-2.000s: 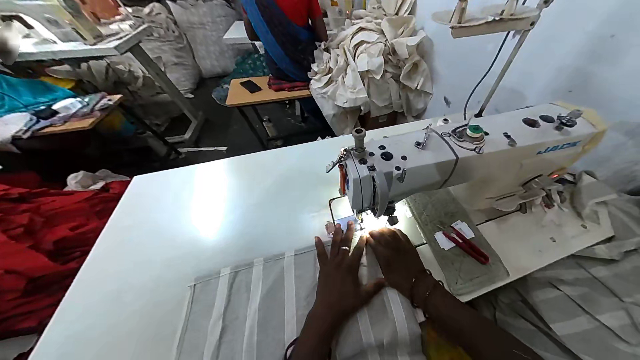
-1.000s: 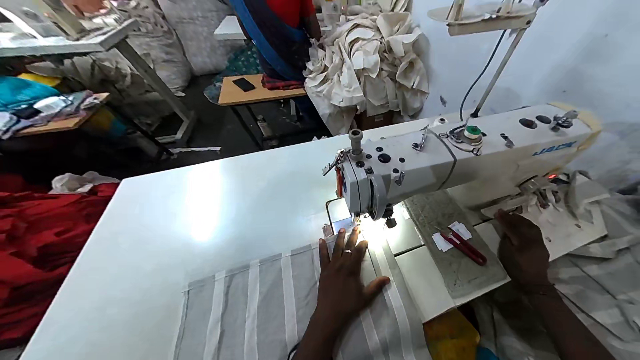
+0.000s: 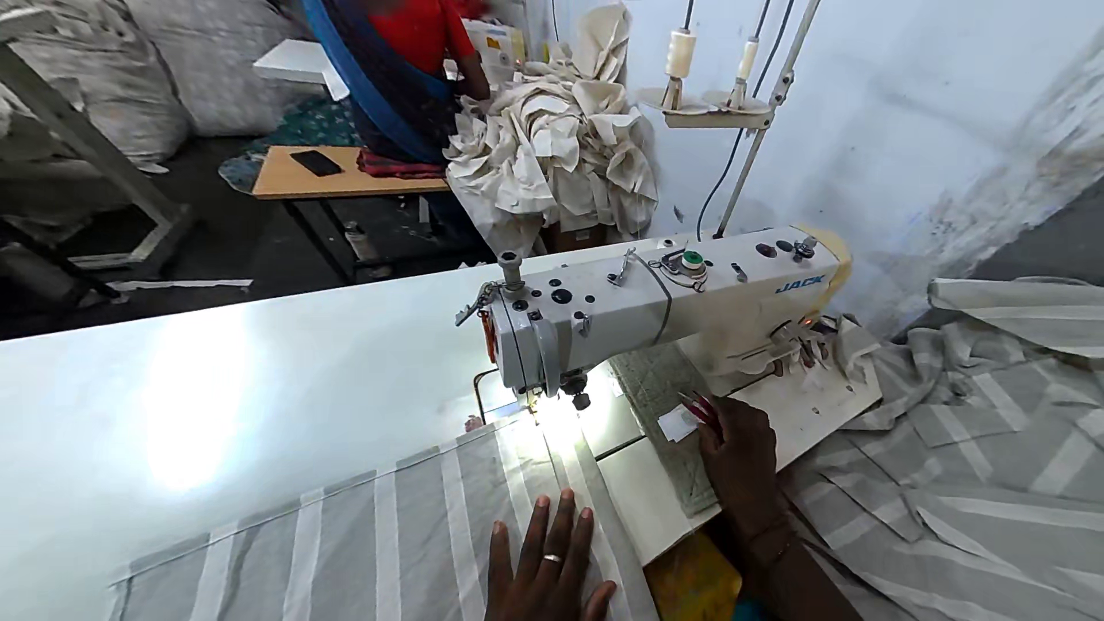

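My left hand (image 3: 552, 561), with a ring on one finger, lies flat with spread fingers on a grey and white striped cloth (image 3: 345, 526). The cloth's top corner sits under the needle area of a Jack sewing machine (image 3: 586, 310), where a bright lamp shines. My right hand (image 3: 742, 448) is closed around red-handled thread snippers (image 3: 703, 411), whose tips point up and left. Beside them a small white paper or fabric piece (image 3: 678, 423) rests on a grey-green pad (image 3: 655, 379) right of the needle.
The white table (image 3: 86, 397) stretches left. More striped cloth (image 3: 975, 483) is heaped at the right. A thread stand (image 3: 716, 121) with cones rises behind the machine. Beyond are a person (image 3: 405, 78), a small wooden table (image 3: 285, 172) with a phone (image 3: 316, 162), and piled pale fabric (image 3: 561, 138).
My right hand has left the needle area, passed over the machine bed's right side, and picked up the red snippers from the pad. My left hand has drawn back from the needle along the cloth.
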